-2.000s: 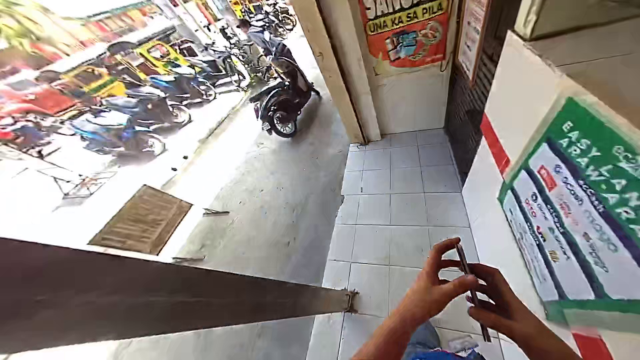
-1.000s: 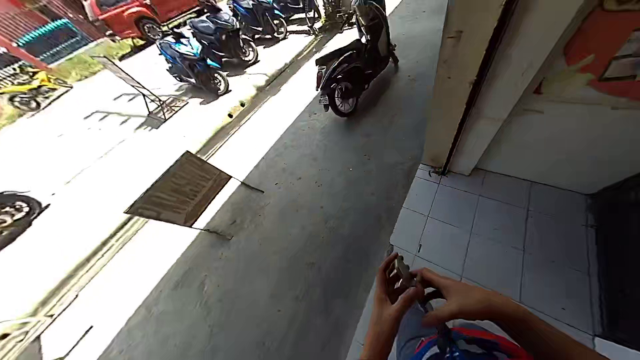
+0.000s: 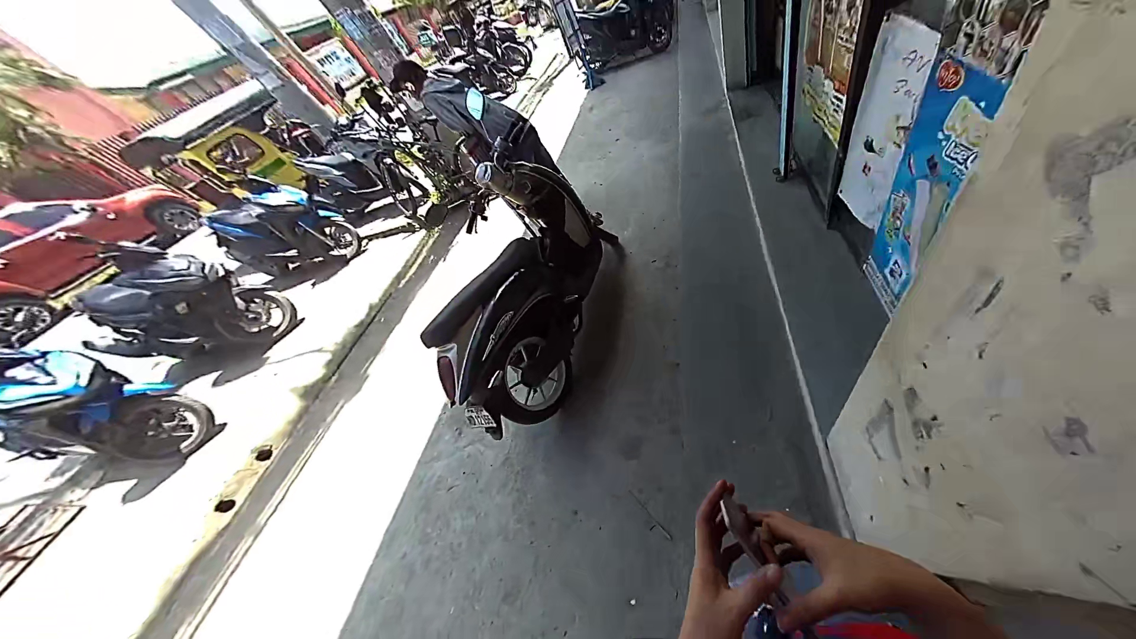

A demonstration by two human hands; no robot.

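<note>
Low at the right of the head view, my left hand [image 3: 721,577] and my right hand [image 3: 839,564] hold a thin flat object [image 3: 744,531], perhaps a phone, seen nearly edge-on. The fingertips and thumbs of both hands press on its sides. Its face is hidden from view. Beneath the hands a bit of red and blue cloth shows.
A black scooter [image 3: 524,302] stands on the concrete walkway [image 3: 621,479] ahead, with a person [image 3: 479,111] bending beyond it. A stained wall [image 3: 1003,390] rises close at the right, past it posters [image 3: 927,177]. Parked motorcycles [image 3: 186,302] and a red car [image 3: 80,235] line the left.
The view has swung a lot, from the tiled floor and wall to the walkway. The black scooter now appears much nearer. Both hands still hold the thin object.
</note>
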